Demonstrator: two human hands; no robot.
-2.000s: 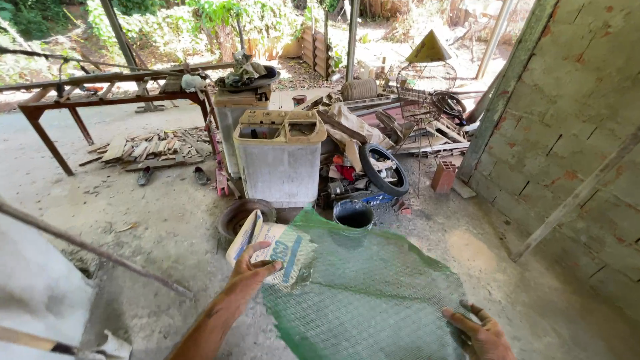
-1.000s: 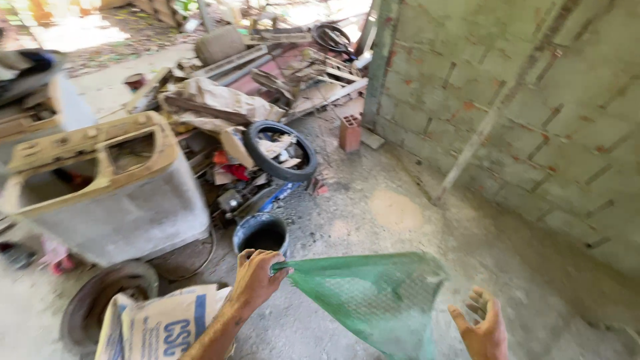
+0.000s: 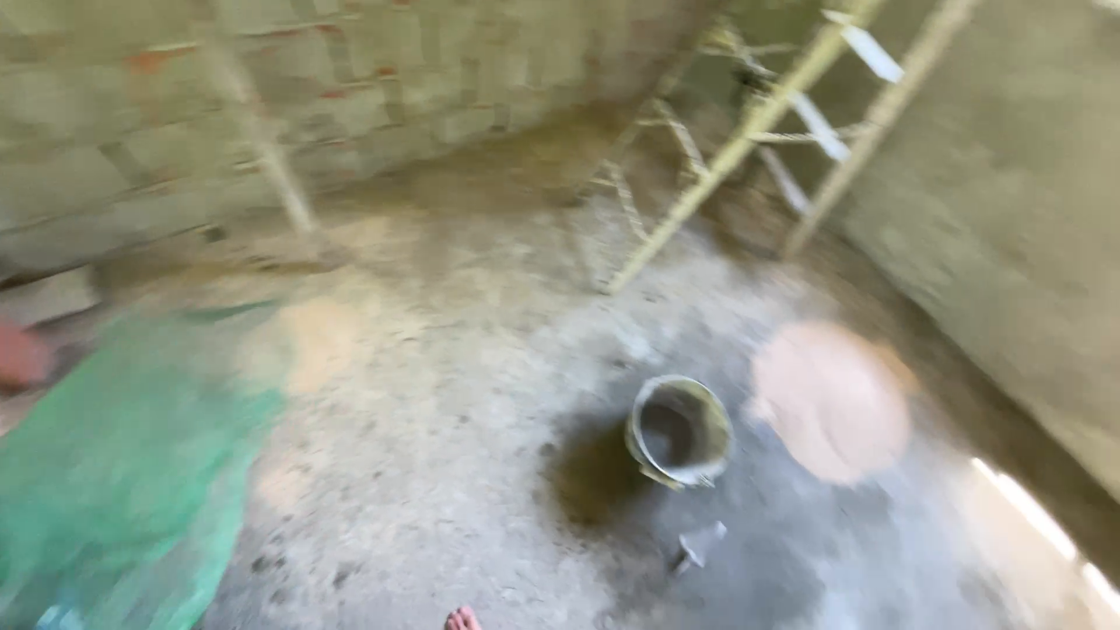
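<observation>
Neither of my hands is in view. A green mesh cloth [image 3: 149, 437] spreads over the left side of the head view, blurred; whether a hand touches it cannot be told. Right of centre on the concrete floor, a bucket [image 3: 681, 433] stands upright with grey material inside. Just below it lies a small trowel-like tool [image 3: 700, 544], too blurred to name surely. A round, pale pinkish mound or sack [image 3: 831, 401] rests to the right of the bucket.
A stepladder [image 3: 744, 149] stands near the far corner. A pole [image 3: 262, 140] leans on the unplastered block wall [image 3: 420, 79] at the left. A reddish object [image 3: 22, 354] lies at the left edge. Bare toes [image 3: 462, 619] show at the bottom edge.
The view has swung far to the right. Both hands, earlier at the green mesh, have left view. The mesh now appears at the left, spread wider than one second ago.
</observation>
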